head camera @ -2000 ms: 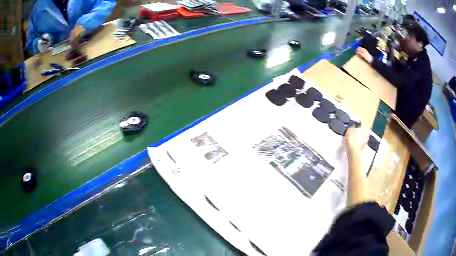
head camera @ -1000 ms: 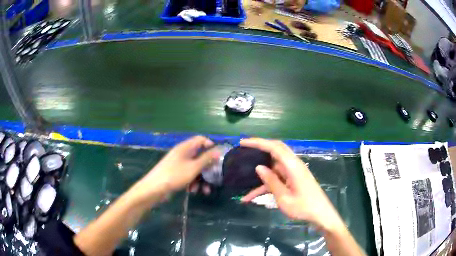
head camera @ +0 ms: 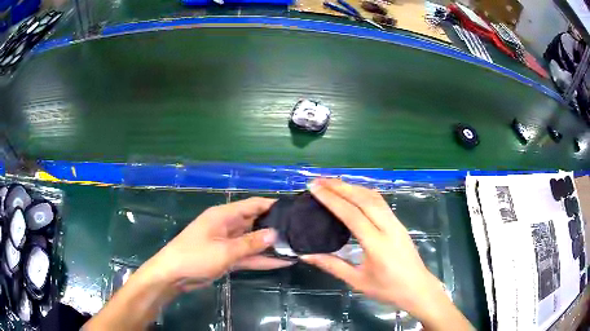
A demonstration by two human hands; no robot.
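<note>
My left hand (head camera: 223,236) holds a black rounded housing (head camera: 277,220) by its left side, over the clear blister tray (head camera: 310,304). My right hand (head camera: 375,242) holds a matte black cover pad (head camera: 317,226) against the housing, fingers on its top and right edge. The pad overlaps the housing's face. A strip of pale surface shows beneath the pad's lower edge. A white thing under my right hand is mostly hidden.
Housings with pale faces (head camera: 37,268) are heaped at the left. Printed paper (head camera: 511,245) with black cover pads lies at the right. Beyond the blue edge (head camera: 142,173), the green belt (head camera: 194,97) carries a silvery-faced unit (head camera: 310,116) and several smaller black units (head camera: 466,135) further right.
Since the first frame, the view has swung from the paper to the tray. Since one second ago, my hands have closed in around the housing and pad, which now overlap more squarely.
</note>
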